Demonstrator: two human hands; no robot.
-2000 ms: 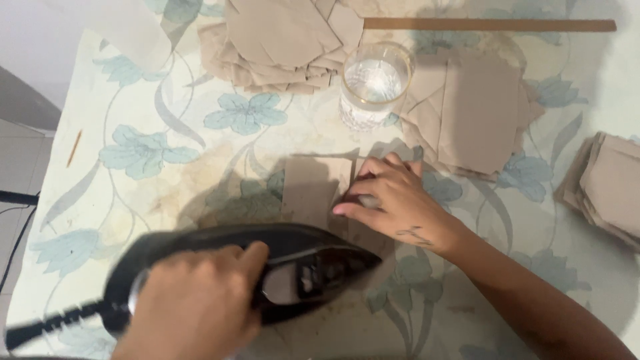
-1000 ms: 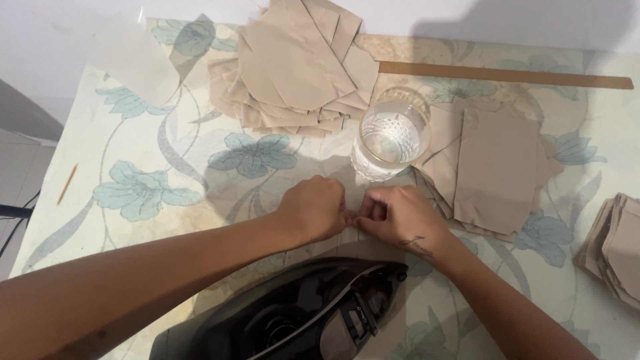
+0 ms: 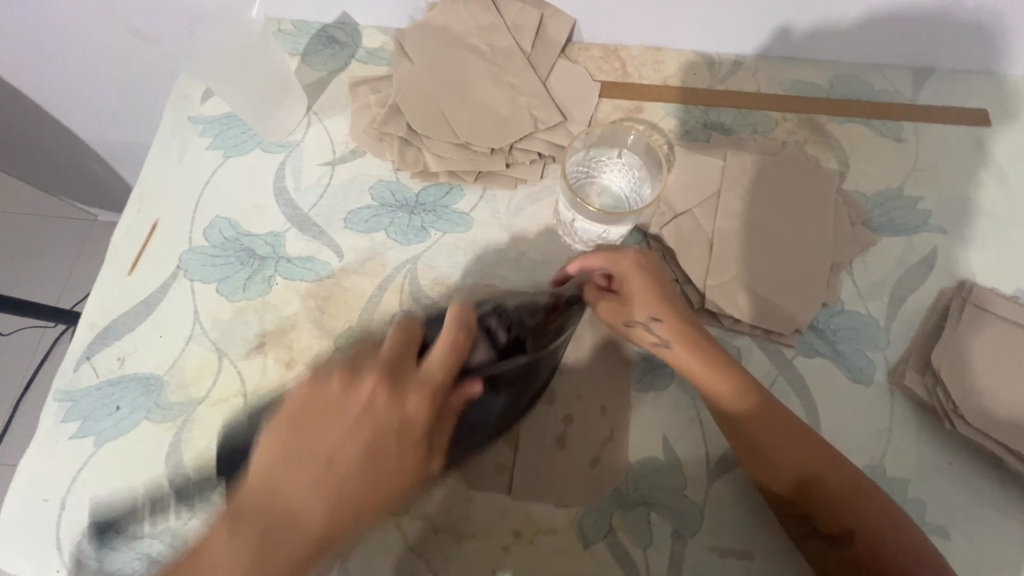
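A black clothes iron (image 3: 500, 408), blurred by motion, lies over a beige fabric piece (image 3: 572, 432) that bears several dark wet spots. My left hand (image 3: 360, 408) is on the iron's handle, fingers spread over its top; how firmly they close is blurred. Beyond the iron's tip, my right hand (image 3: 632, 292) pinches the far edge of the fabric between thumb and fingers. Just past that hand stands a clear, gold-rimmed glass (image 3: 612, 180) of water. Part of the fabric is hidden under the iron.
Beige fabric pieces form a pile (image 3: 480, 88) at the back, a stack (image 3: 772, 232) right of the glass and another stack (image 3: 980, 356) at the right edge. A flat wooden strip (image 3: 800, 104) lies along the back of the floral tablecloth (image 3: 384, 296). A translucent sheet (image 3: 248, 76) is at back left.
One second ago both hands were together at the fabric, with the iron standing free nearer me. My left hand has moved back to the iron; my right hand remains at the fabric.
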